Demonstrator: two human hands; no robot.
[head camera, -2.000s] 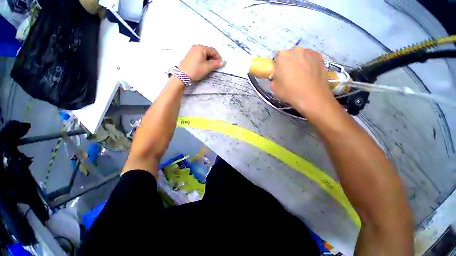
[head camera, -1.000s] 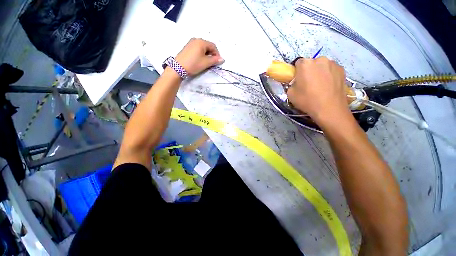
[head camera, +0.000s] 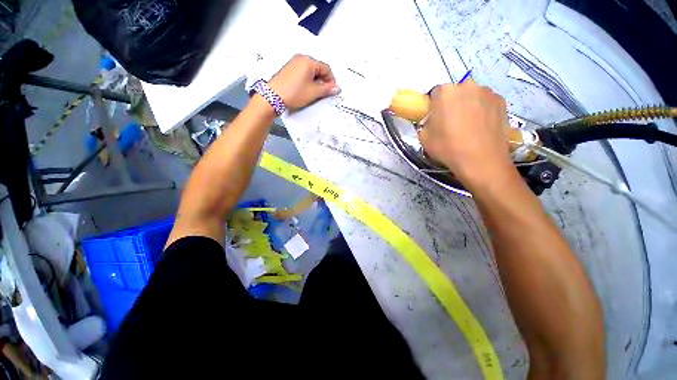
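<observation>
My right hand (head camera: 469, 128) is closed around the handle of the steam iron (head camera: 404, 139), which sits on the pale pressing surface with its rounded metal end facing left. The blue end of a pen (head camera: 465, 76) sticks up behind that hand. My left hand (head camera: 303, 83) rests left of the iron with its fingertips together. A thin dark edge runs from the fingertips towards the iron, perhaps a pale cloth strip; whether the fingers pinch it is hard to tell. The yellow curved template (head camera: 404, 243) lies along the table's near edge, below both hands.
Thin nested arcs (head camera: 545, 74) lie at the far right. The hose (head camera: 609, 133) and cord trail right from the iron. A black plastic bag (head camera: 159, 33) and dark cloth pieces (head camera: 315, 13) are at the far left. A blue crate (head camera: 122, 271) and yellow scraps (head camera: 256, 249) are below the table.
The view has shifted. The iron has moved a little to the right, away from my left hand. The left fingertips stay together, and the template still lies on the near side.
</observation>
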